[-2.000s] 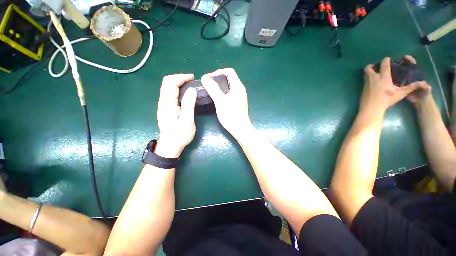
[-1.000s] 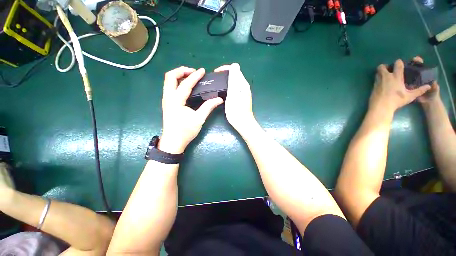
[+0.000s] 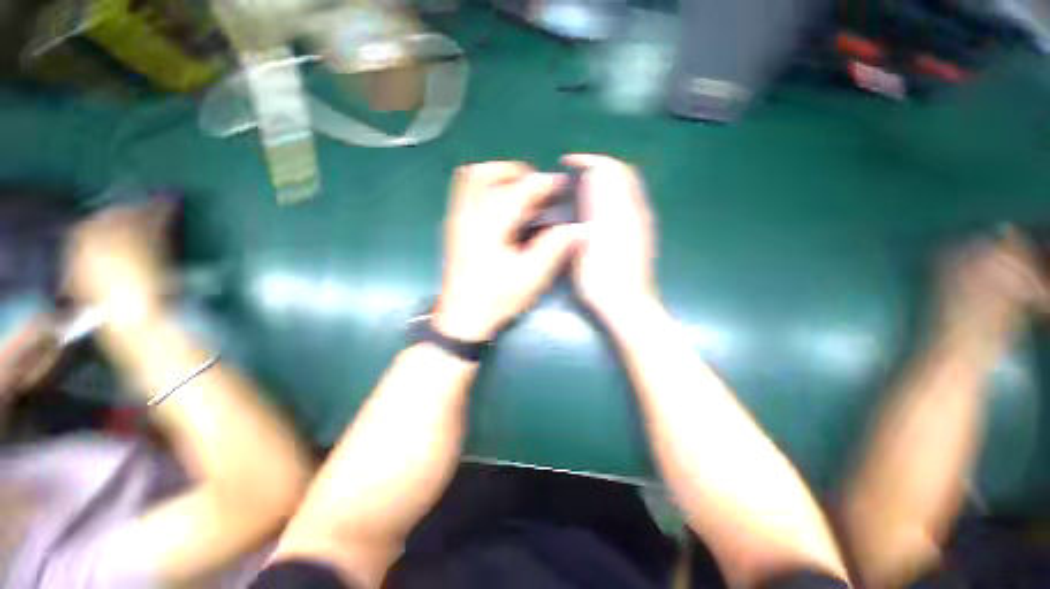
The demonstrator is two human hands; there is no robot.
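The picture is strongly blurred. A small black gift box (image 3: 557, 212) is between my two hands, above the green mat at the middle. My left hand (image 3: 497, 244), with a dark watch at the wrist, is closed around its left side. My right hand (image 3: 615, 236) is pressed against its right side. The fingers hide most of the box, and its lid and print cannot be made out.
A co-worker's hand and banded arm (image 3: 121, 270) are at the left, another arm (image 3: 921, 403) at the right. At the back are a brown can (image 3: 395, 83), white cable (image 3: 444, 101), iron handle (image 3: 282, 121) and grey speaker (image 3: 731, 58).
The view has swung left, so the bench things appear further right. The box is now more covered by my fingers. The left co-worker's hand has come into view over the mat.
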